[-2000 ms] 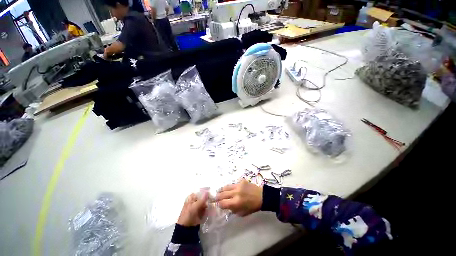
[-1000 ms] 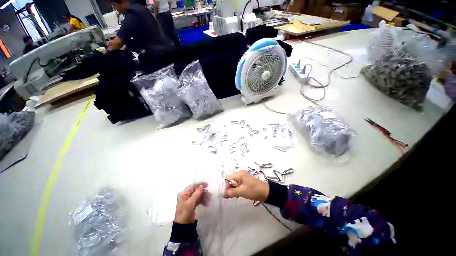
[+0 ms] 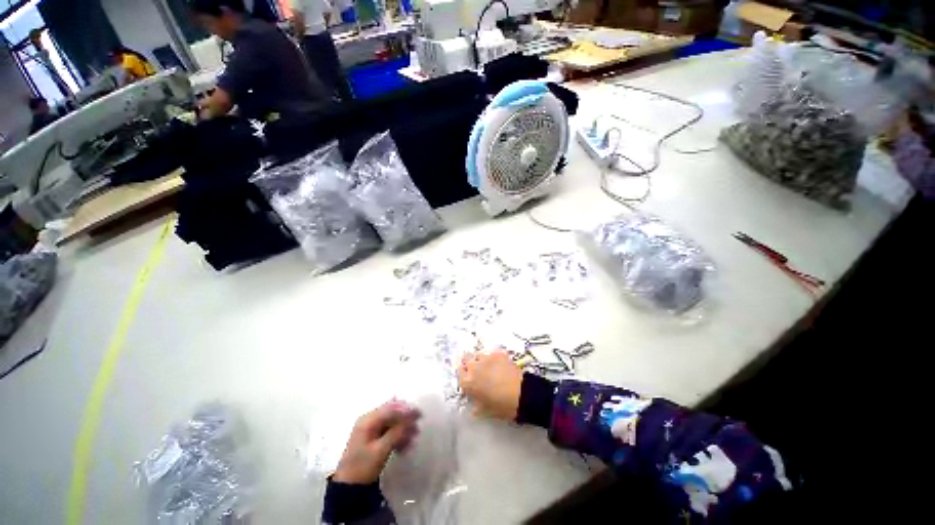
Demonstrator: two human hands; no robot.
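Observation:
My left hand [image 3: 377,441] is at the front of the table, its fingertips at the top edge of a thin clear bag [image 3: 429,456] that spreads to their right. My right hand [image 3: 490,386] is palm down at the near edge of the scattered small silver hardware [image 3: 441,289]. Its fingertips are blurred, so I cannot tell whether they grip a piece. Bare metal hooks [image 3: 556,355] lie in a loose pile just beyond and right of my right hand.
A crumpled hardware bag [image 3: 195,467] lies near left, a filled bag [image 3: 656,269] right of the scatter. Two filled bags [image 3: 320,210] and a fan [image 3: 521,149] stand behind. Red-handled snips [image 3: 781,263], a large sack [image 3: 800,144], a power strip [image 3: 598,146] and a person [image 3: 265,67] also show.
My right hand has left the clear bag and moved slightly forward to the scattered hardware. My left hand has moved slightly left and nearer to me, and the clear bag has sunk lower.

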